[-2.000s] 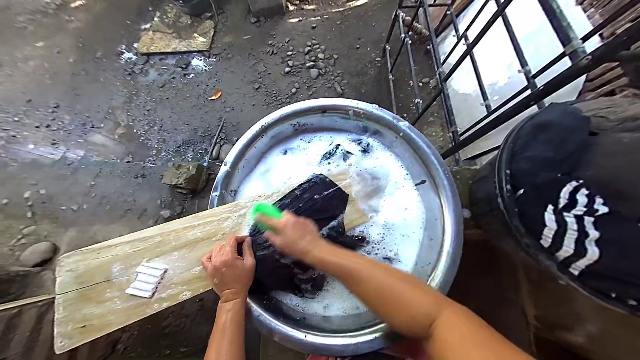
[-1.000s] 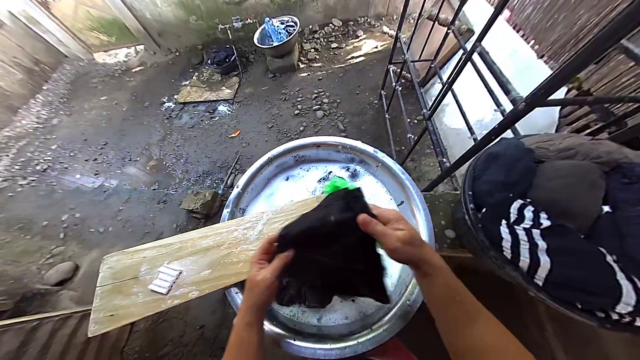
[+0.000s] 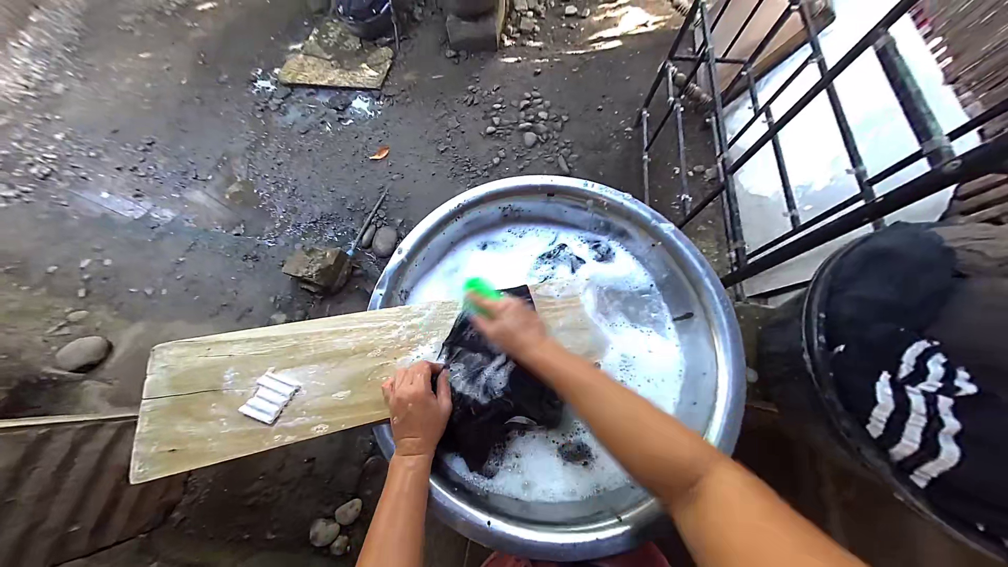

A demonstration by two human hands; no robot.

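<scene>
A black wet cloth (image 3: pixel 496 394) lies over a wooden board (image 3: pixel 276 354) whose right end dips into a round metal basin (image 3: pixel 724 354) of suds. My left hand (image 3: pixel 417 405) grips the cloth's left edge against the board. In my right hand (image 3: pixel 510 324) is a green brush (image 3: pixel 480 291), blurred, at the cloth's upper part; its bristles are hidden. Some dark cloth (image 3: pixel 561 258) pokes through the foam near the basin's far side. A ridged white bar, probably soap (image 3: pixel 270 396), rests on the board's left part.
To the right stands a dark tub (image 3: pixel 815 378) of dark clothes, one with white stripes (image 3: pixel 917 409). A black metal rack (image 3: pixel 717 134) rises behind the basin's right side. A rock (image 3: pixel 317 268) and a flat slab (image 3: pixel 339 67) lie on the muddy ground.
A second ago both hands held the black cloth raised over the basin. Now it lies on the board, with my left hand at its edge and my right hand on the brush.
</scene>
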